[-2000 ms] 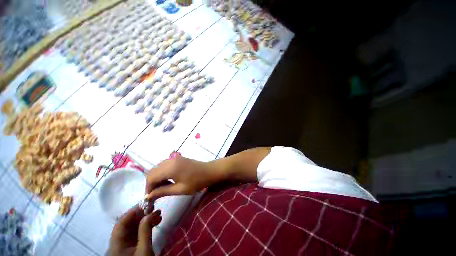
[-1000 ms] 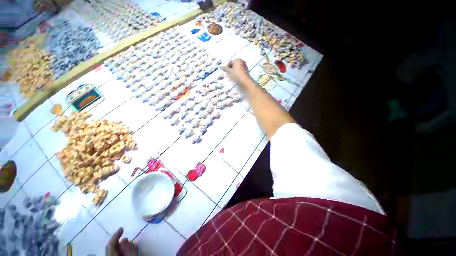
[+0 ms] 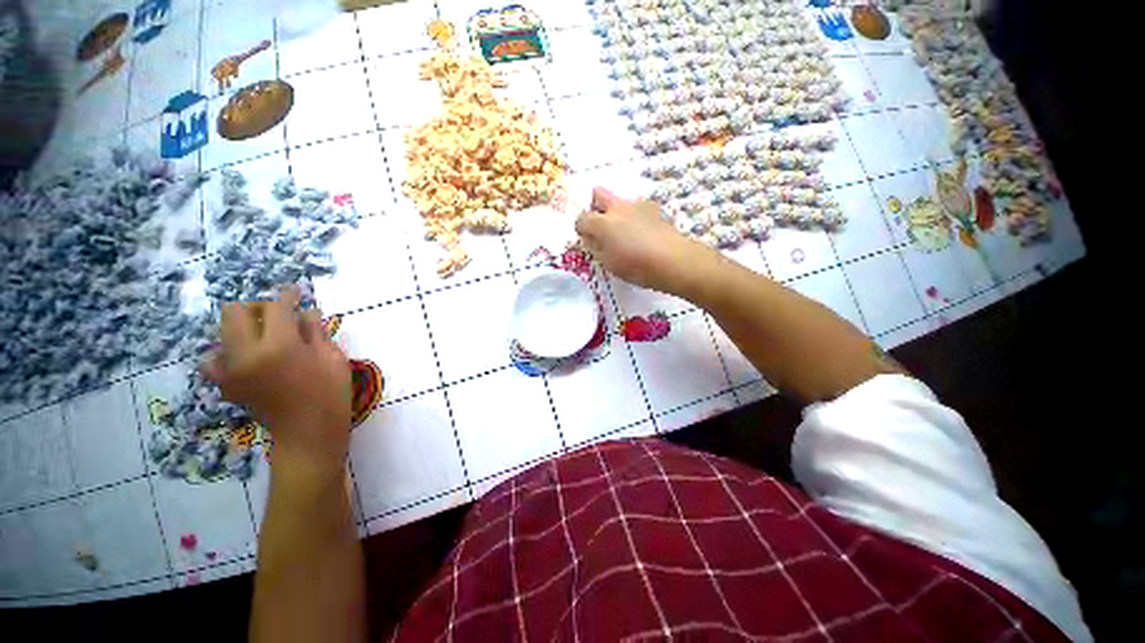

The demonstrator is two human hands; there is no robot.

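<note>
My left hand (image 3: 279, 364) is over the near part of the grey pieces (image 3: 94, 283), fingers bent down among them; whether it holds a piece cannot be seen. My right hand (image 3: 628, 236) is just beyond and right of the white bowl (image 3: 555, 314), between the orange pieces (image 3: 483, 157) and the joined pieces (image 3: 741, 189). Its fingertips are close together, and what is between them is too small to tell. The bowl stands upright with pale contents.
Joined pieces lie in neat rows right of the orange heap. Mixed-colour pieces (image 3: 986, 119) crowd the far right edge. The printed tablecloth (image 3: 414, 440) covers the table; its near edge runs along the maroon apron. A dark round shape (image 3: 38, 75) is at the far left.
The view has turned left. My right hand has come back from the rows of joined pieces to near the bowl. My left hand has moved left from near the bowl onto the grey heap.
</note>
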